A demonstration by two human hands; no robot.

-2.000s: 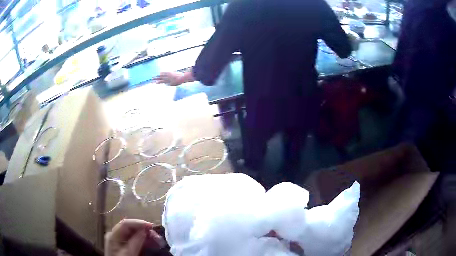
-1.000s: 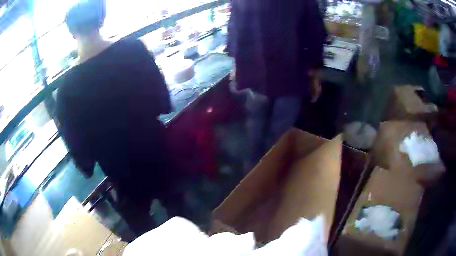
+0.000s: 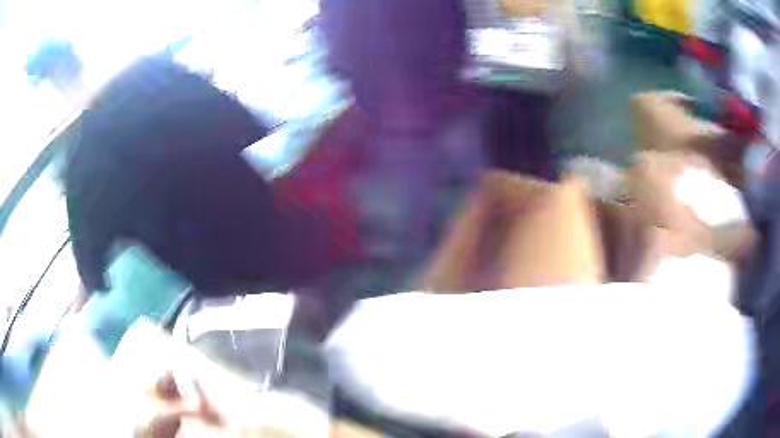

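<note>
A large bright white bundle (image 3: 547,359), overexposed and blurred, fills the bottom centre and right. Its material cannot be told. A blurred hand, apparently my left hand (image 3: 175,402), shows at the bottom left, over pale cardboard (image 3: 265,415). It is left of the bundle and apart from it. Whether it grips anything cannot be told. My right hand is not visible; the bundle may hide it.
An open brown carton (image 3: 547,231) stands behind the bundle. More cartons (image 3: 676,171) with a white lump (image 3: 712,197) are at the right. A person in black (image 3: 162,171) leans at the left; another in purple (image 3: 398,77) stands at the centre beside the bench.
The white bundle has come further up into view and appears larger. A hand now shows at the bottom left. The person in black leans more over the bench. The picture is more blurred.
</note>
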